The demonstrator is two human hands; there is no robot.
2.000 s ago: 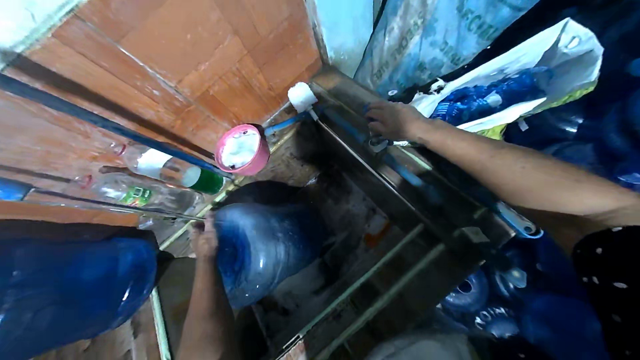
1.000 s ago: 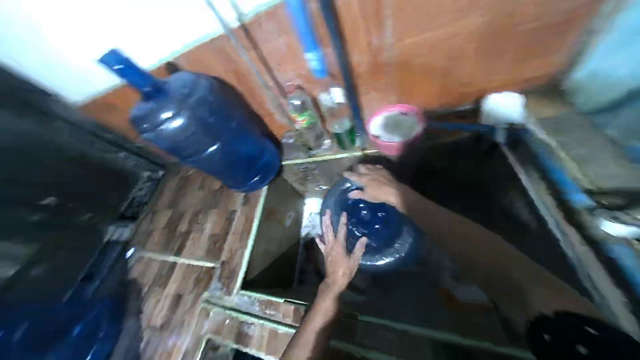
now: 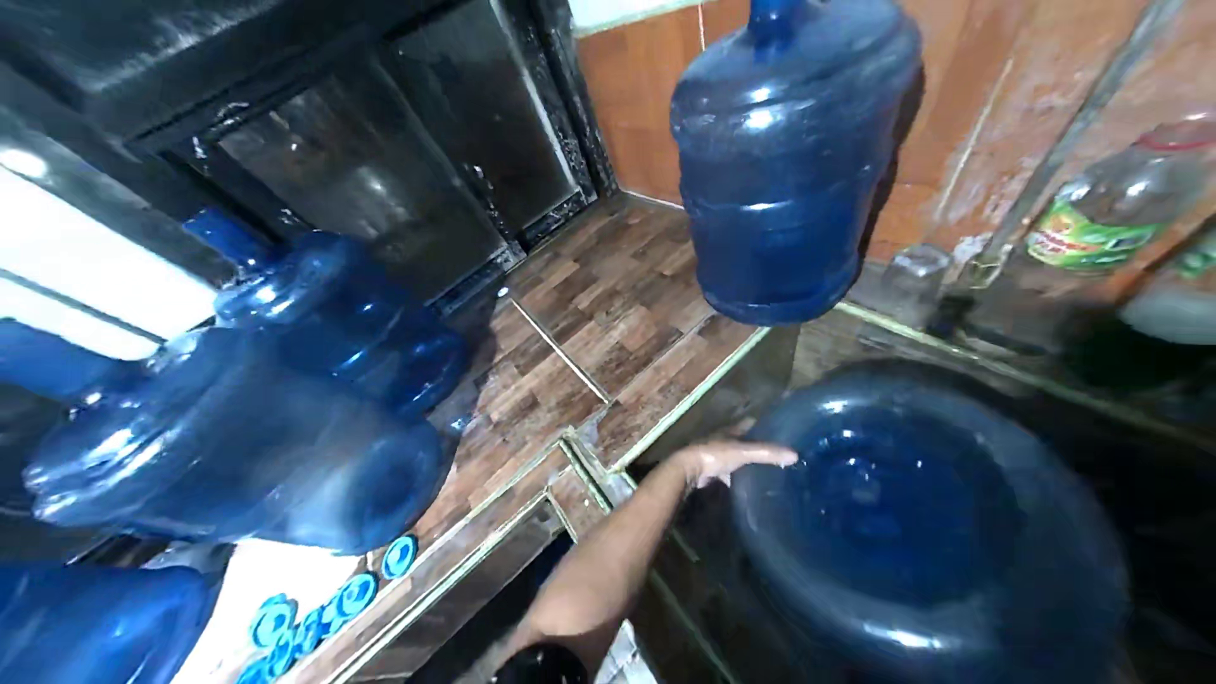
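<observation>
A large blue plastic water jug (image 3: pixel 902 513) fills the lower right, its round recessed end facing me. My left hand (image 3: pixel 727 461) is against the jug's left side, one finger extended along its edge and the other fingers partly hidden. The forearm rises from the bottom centre. My right hand is out of sight. Another blue jug (image 3: pixel 784 180) stands upright on the wood-patterned tile floor against the orange tiled wall. At the left are more blue jugs (image 3: pixel 237 437), leaning or lying close together. Several light-blue round caps (image 3: pixel 356 594) lie on a white surface below them.
Green-edged tiled ledges (image 3: pixel 703 394) border the dark basin under the large jug. A plastic bottle with a green label (image 3: pixel 1107 214) and a small clear cup (image 3: pixel 917 271) stand by the wall at right. Black framed panels (image 3: pixel 437 142) rise at the back.
The view has swung left and nearer. A second ago both my hands were on the jug in the basin; now only the left shows, and the jug's round end faces me.
</observation>
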